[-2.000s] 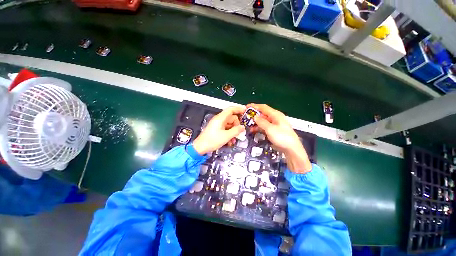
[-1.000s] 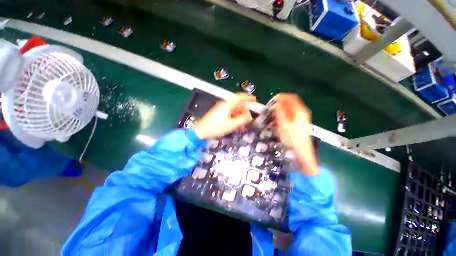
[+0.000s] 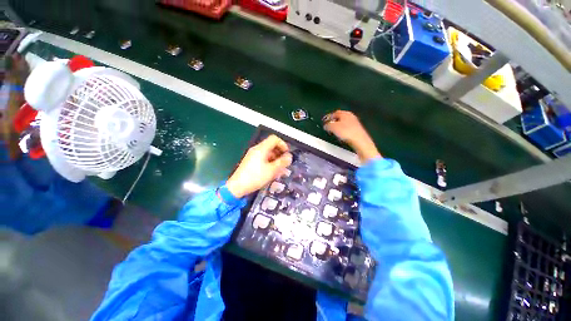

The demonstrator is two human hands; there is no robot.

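Note:
My right hand [image 3: 352,131] reaches over the green conveyor belt, its fingertips closed on a small dark electronic unit [image 3: 328,118]. Another unit [image 3: 300,115] lies on the belt just left of it. My left hand [image 3: 260,166] is over the upper left of the black carrier tray [image 3: 266,133], fingers curled near its pockets. Whether it holds a small part cannot be told. Pale square parts [image 3: 318,248] sit in rows under a shiny clear insert with strong glare. The tray's left-hand pocket is hidden by my left hand.
A white fan [image 3: 113,125] stands at left. More units [image 3: 243,82] lie along the belt, and a longer one [image 3: 441,173] lies at right. A metal post [image 3: 501,183] crosses at right beside a second black pocket tray [image 3: 541,276]. Blue bins [image 3: 421,41] stand beyond.
My hands were together with a unit above the tray's back edge. They have parted: the right moved out over the belt, the left stayed over the tray. The view has shifted.

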